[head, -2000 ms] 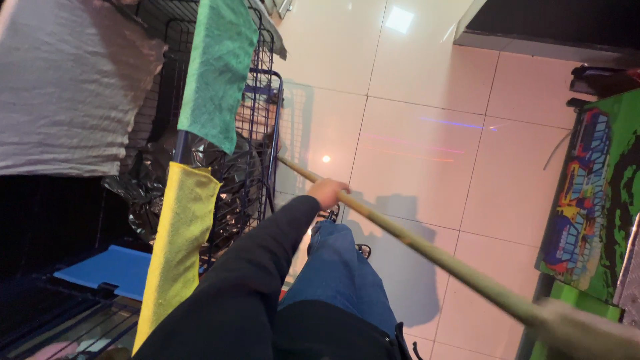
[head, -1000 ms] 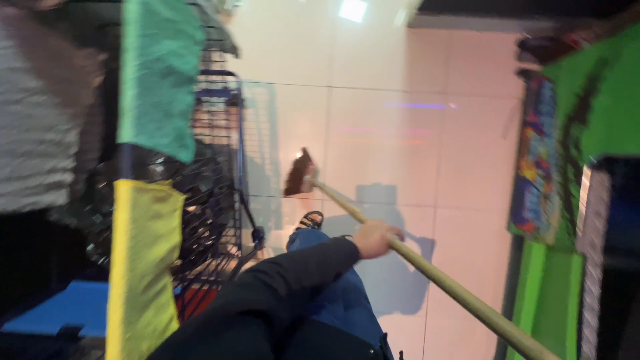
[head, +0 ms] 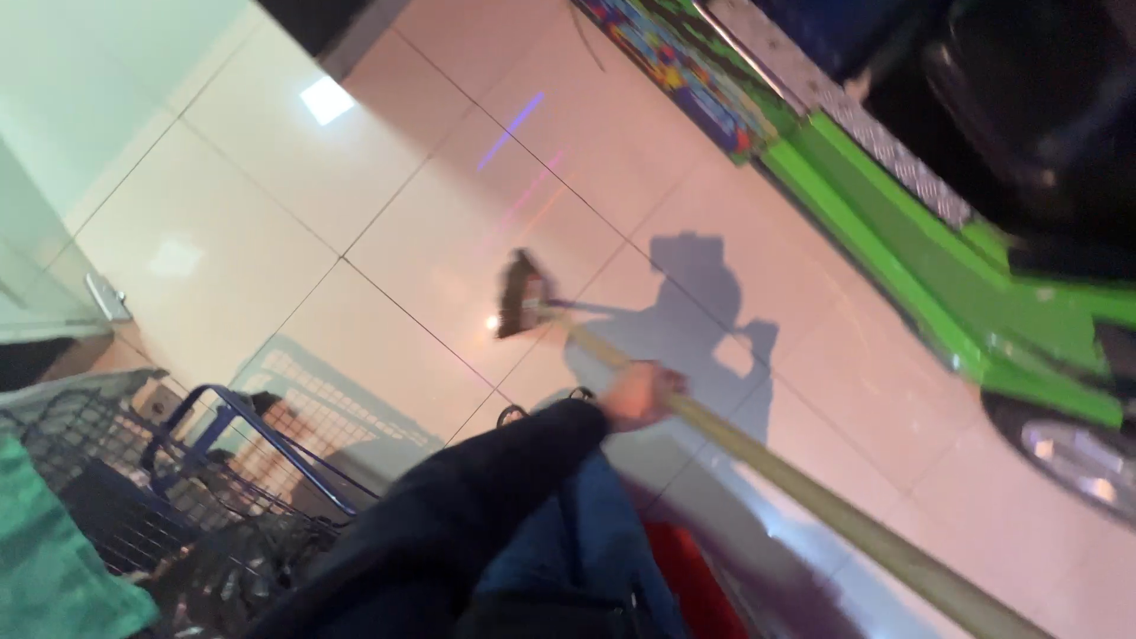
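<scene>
My left hand [head: 641,396], in a dark sleeve, grips the long wooden handle of a broom [head: 781,466] around its lower part. The handle slants from the lower right edge up to the dark broom head [head: 522,295], which is over the pale tiled floor [head: 399,222] ahead of my feet. Whether the bristles touch the tiles is blurred. My right hand is out of view. The upper end of the handle runs out of the frame.
At lower left stands a wire cart [head: 235,444] with a black plastic bag [head: 244,564] and a green cloth [head: 62,550] beside it. A green arcade machine [head: 914,266] lines the right side. A glass panel [head: 35,248] is at far left.
The view has turned strongly. The broom head, hidden behind the cart side two seconds ago, now shows out on the tiles. My left hand stays on the handle.
</scene>
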